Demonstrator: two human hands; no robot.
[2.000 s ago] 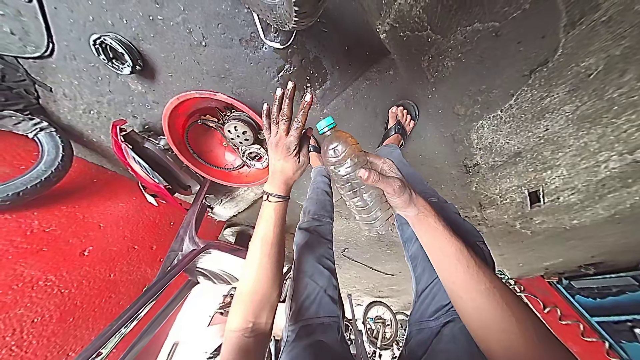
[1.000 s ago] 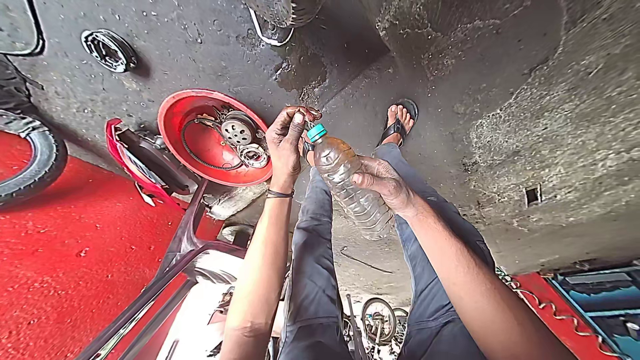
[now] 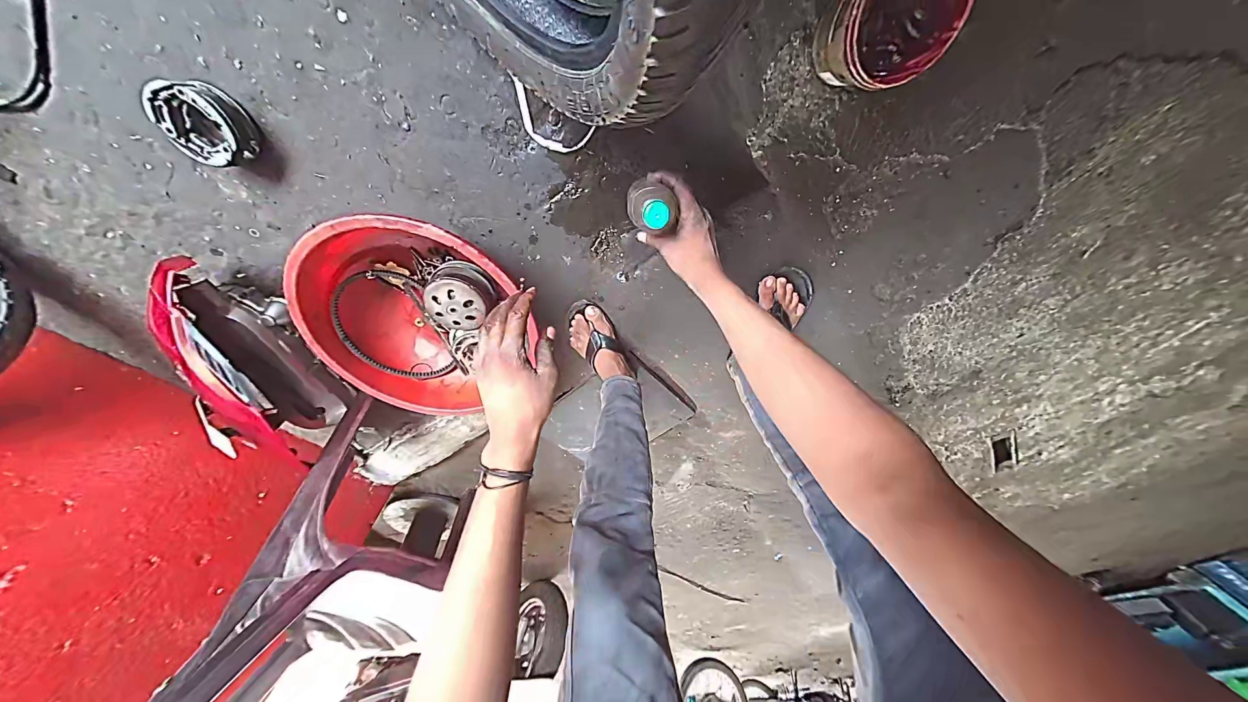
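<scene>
My right hand [image 3: 684, 234] grips a clear plastic bottle [image 3: 640, 200] by its side, out over the wet floor, with its teal cap [image 3: 656, 214] facing up towards me. The fingers behind the bottle are partly hidden. My left hand [image 3: 512, 366], with dark bands at the wrist, is held with its fingers extended and nothing visible in it, at the right rim of a red plastic basin [image 3: 322, 336]. Whether it touches the rim I cannot tell. In the basin are a round metal part with holes [image 3: 455, 302], a black toothed belt [image 3: 341, 336] and smaller metal parts.
A large tyre [image 3: 624, 73] is at the top, beside a container with dark red inside [image 3: 897, 39]. A round metal ring part [image 3: 200, 122] lies on the floor at the upper left. Red-and-black bodywork [image 3: 244, 361] is left of the basin. My sandalled feet are below the bottle.
My right hand has moved forward and away from my body with the bottle, now seen cap-on. My left hand has left the bottle's cap and moved towards the basin. The view takes in more floor ahead.
</scene>
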